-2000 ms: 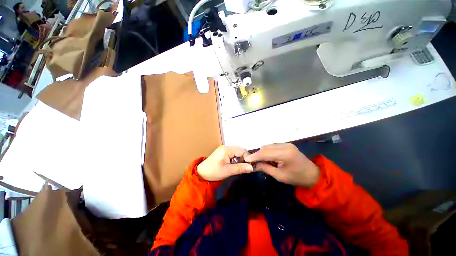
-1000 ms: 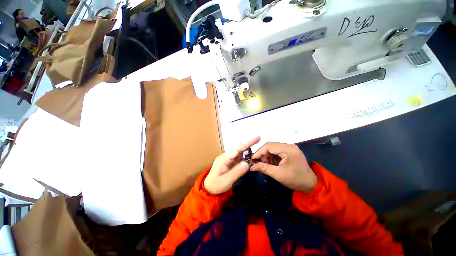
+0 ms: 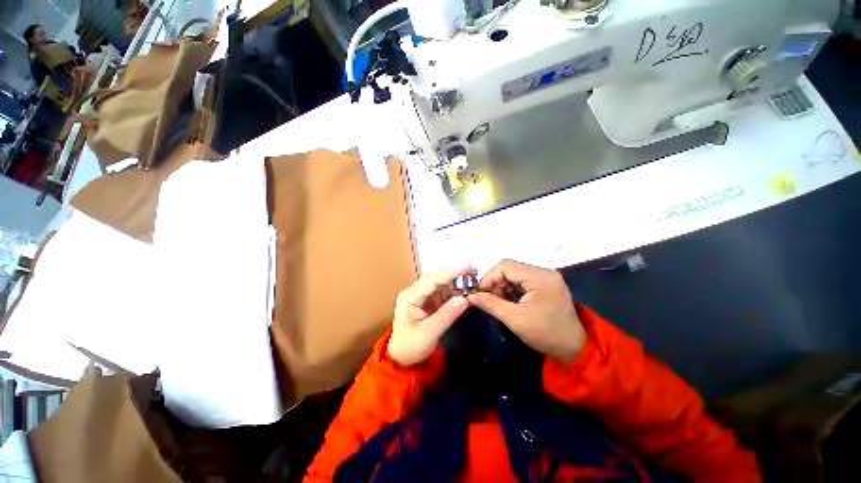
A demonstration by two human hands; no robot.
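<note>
A small shiny metal fitting (image 3: 464, 283) is held between my fingertips over my lap, just in front of the table edge. It may be a bobbin case; it is too small to tell. My left hand (image 3: 420, 316) pinches it from the left with thumb and fingers. My right hand (image 3: 533, 309) touches it from the right with thumb and curled fingers. The fingers cover part of the fitting. The sewing machine head (image 3: 557, 80) stands behind, its needle area (image 3: 453, 174) lit yellow.
A brown panel (image 3: 330, 274) lies left of the needle, beside white sheet material (image 3: 212, 283). More brown pieces (image 3: 142, 94) are piled at the far left. The white table (image 3: 604, 231) has a curved front edge. A small clip-like object (image 3: 634, 262) sticks out under it. A person (image 3: 36, 38) is at the far left.
The fingers have shifted around the fitting, and its shiny round face now shows. My left hand's raised fingers have curled in since one second ago. The panels and machine have not moved.
</note>
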